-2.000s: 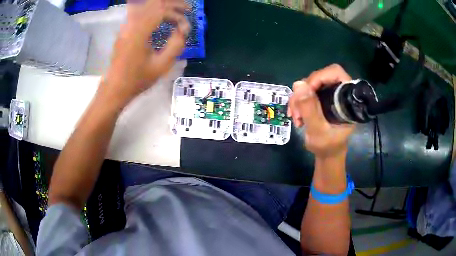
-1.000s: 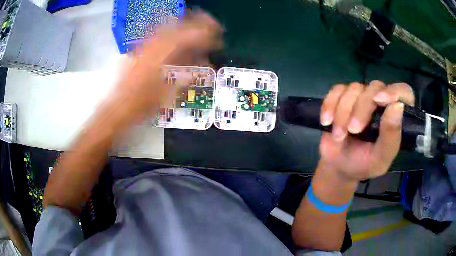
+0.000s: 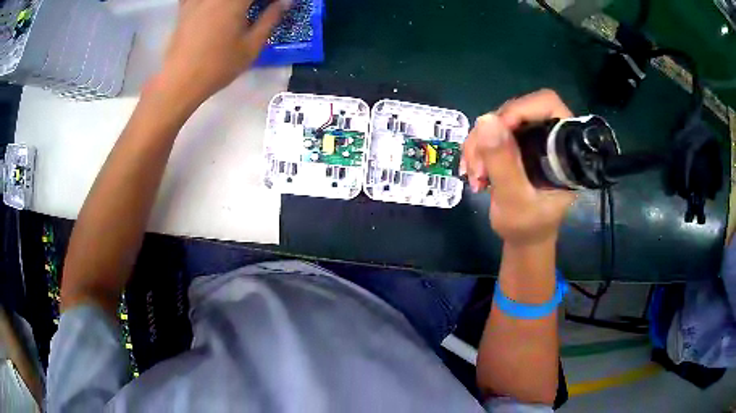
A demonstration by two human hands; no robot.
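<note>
Two open white housings lie side by side on the dark green mat, the left housing (image 3: 282, 169) and the right housing (image 3: 387, 181). Each holds a green circuit board with a yellow block; red and black wires show at the left one. My right hand (image 3: 520, 173) is closed round the black electric screwdriver (image 3: 553, 153), right of the housings; its bit is hidden. My left hand (image 3: 214, 40) is at the blue screw bin (image 3: 319, 36), thumb over the silver screws, fingers partly cut off by the top edge. I cannot tell whether it holds a screw.
A white sheet (image 3: 218, 177) lies left of the housings. Stacked housings (image 3: 77, 48) stand at the upper left, and a small housing piece (image 3: 18, 173) lies at the far left edge. Black cables and a plug (image 3: 694, 169) lie at the right. A person's sleeve (image 3: 702, 323) shows at the lower right.
My left hand has moved from over the left housing back up to the screw bin. My right hand has turned the screwdriver and brought it close to the right housing. The view has shifted slightly.
</note>
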